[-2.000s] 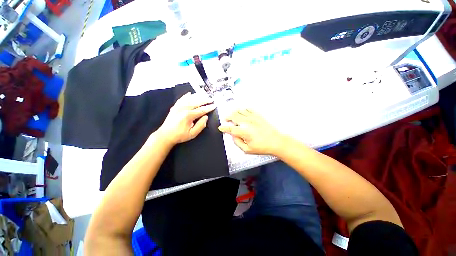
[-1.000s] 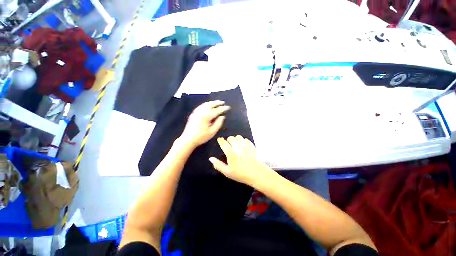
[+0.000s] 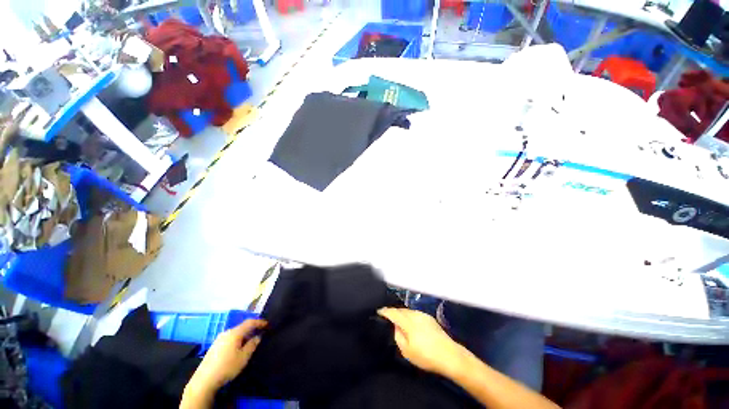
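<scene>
The black garment piece (image 3: 328, 307) is off the table, in front of its front edge and over my lap. It merges with my black shirt below. My left hand (image 3: 232, 351) grips its left side. My right hand (image 3: 416, 335) pinches its right side. A stack of dark grey cut pieces (image 3: 328, 140) lies flat at the table's left. The sewing machine head (image 3: 595, 180) stands at the right. Its presser foot area (image 3: 507, 190) has no black cloth under it.
A green pouch (image 3: 397, 93) lies behind the stack. The white table (image 3: 384, 228) has its front edge just beyond the cloth. A blue crate (image 3: 188, 326) with black pieces (image 3: 128, 363) stands at lower left. Dark red garments (image 3: 655, 383) lie at lower right.
The black piece has moved from beside the needle area off the table toward my lap. My hands have moved down and apart to its two sides. The view has shifted left.
</scene>
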